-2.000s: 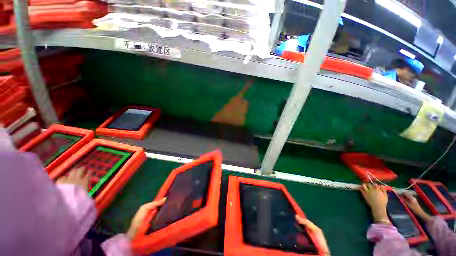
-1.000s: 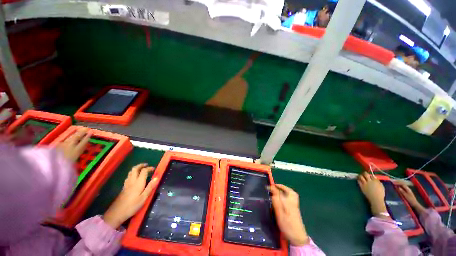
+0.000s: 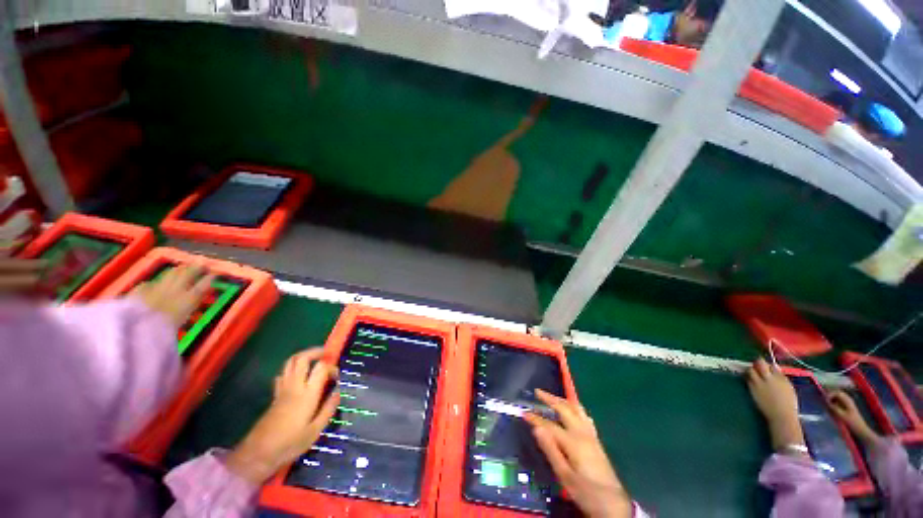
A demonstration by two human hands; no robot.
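Observation:
Two tablets in red-orange frames lie flat side by side on the green surface in front of me. The left tablet (image 3: 380,405) shows a dark screen with lines of small green and white text. The right tablet (image 3: 496,405) shows a dark screen with a white bar and a green block low down. My left hand (image 3: 294,410) rests at the left frame's edge, fingertips by the screen. My right hand (image 3: 577,450) is over the right tablet's right side, fingers spread above or on its screen; contact cannot be told.
A neighbour's hand (image 3: 174,293) is on a framed tablet (image 3: 218,314) at left. Another framed tablet (image 3: 238,199) lies on the dark ledge (image 3: 405,263). At right, another person's hands (image 3: 774,395) work at a framed tablet (image 3: 822,430). A slanted grey post (image 3: 627,218) stands behind.
The two tablets were tilted up in my hands, then laid flat. Since then, the left screen changed to text lines, and my right hand moved from the frame's edge over the right screen.

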